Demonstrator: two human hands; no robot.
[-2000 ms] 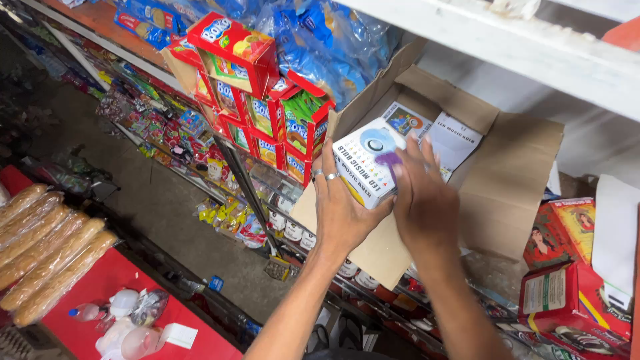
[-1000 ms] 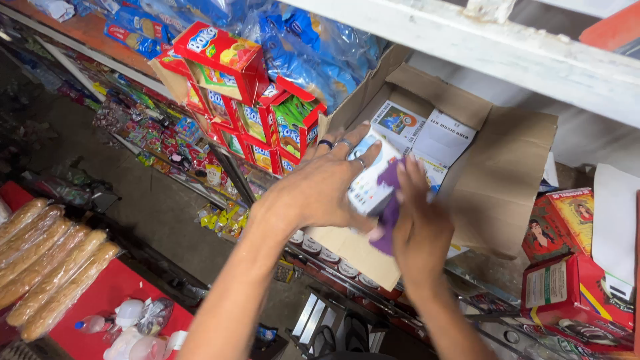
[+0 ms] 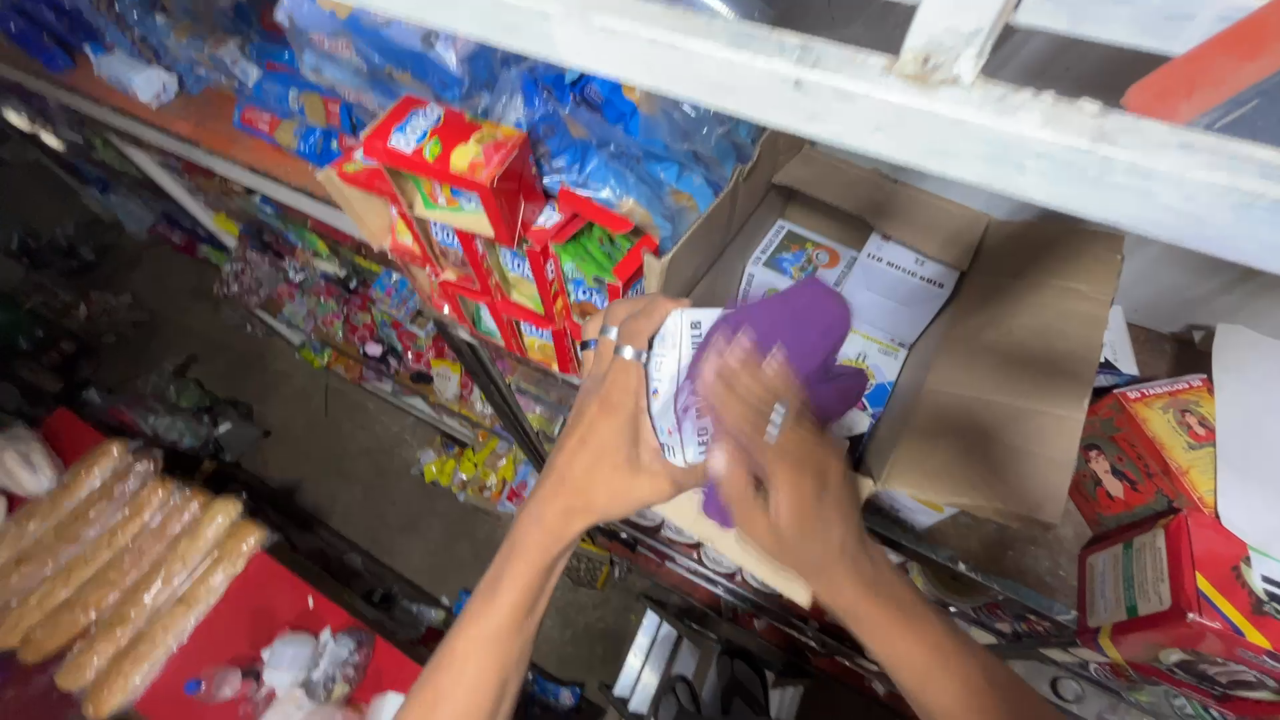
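Observation:
My left hand [image 3: 610, 430], with rings on its fingers, grips a white printed LED music bulb box [image 3: 672, 385] from its left side. Against the box's right face my right hand [image 3: 785, 450] holds a purple cloth [image 3: 790, 345]; the hand is blurred and the cloth hides part of the print. Just beyond both hands, an open cardboard carton [image 3: 1000, 370] holds several similar white bulb boxes [image 3: 905, 285], lying side by side.
Stacked red snack boxes [image 3: 455, 160] and blue plastic packets [image 3: 620, 130] stand left of the carton. A white shelf beam [image 3: 780, 90] crosses above. Red boxes [image 3: 1150, 580] lie at right. Wrapped bread loaves [image 3: 150, 580] rest on a red surface [image 3: 240, 620] at lower left.
The bulb box has turned in my hands, and my left hand now grips its left side. The purple cloth, mostly hidden under my right hand two seconds ago, now spreads over the box's face.

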